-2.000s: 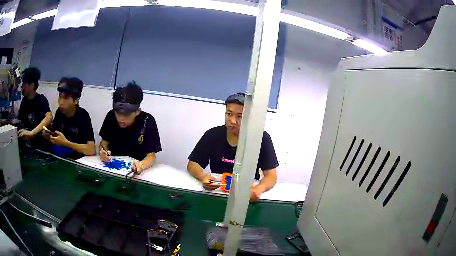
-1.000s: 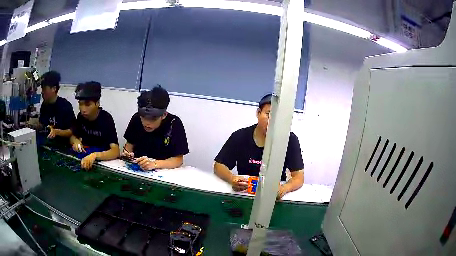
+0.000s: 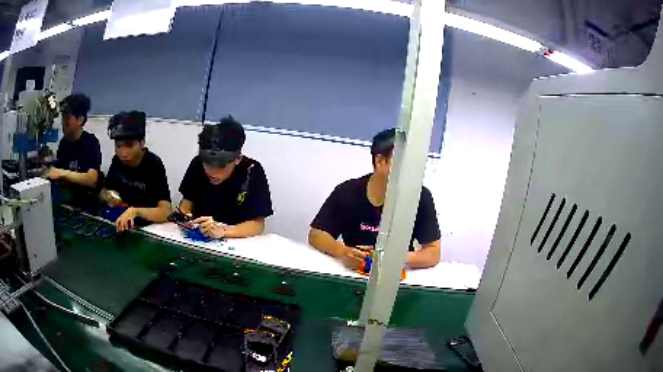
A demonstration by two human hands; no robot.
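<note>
Neither my left hand nor my right hand is in view. A black compartment tray lies nearest in front of me on the green belt, cut off by the bottom edge. A few dark modules with gold-orange parts sit at its right end. A dark grey, shiny flat pile lies right of the tray, partly behind the white post.
A white post rises through the scene. A large grey vented cabinet fills the right. Several people in dark shirts sit at the white bench opposite. Equipment with cables stands at the left. A small dark object lies by the cabinet.
The view has turned left, so the tray, post and cabinet appear further right than two seconds ago. The person behind the post has lowered the orange and blue block.
</note>
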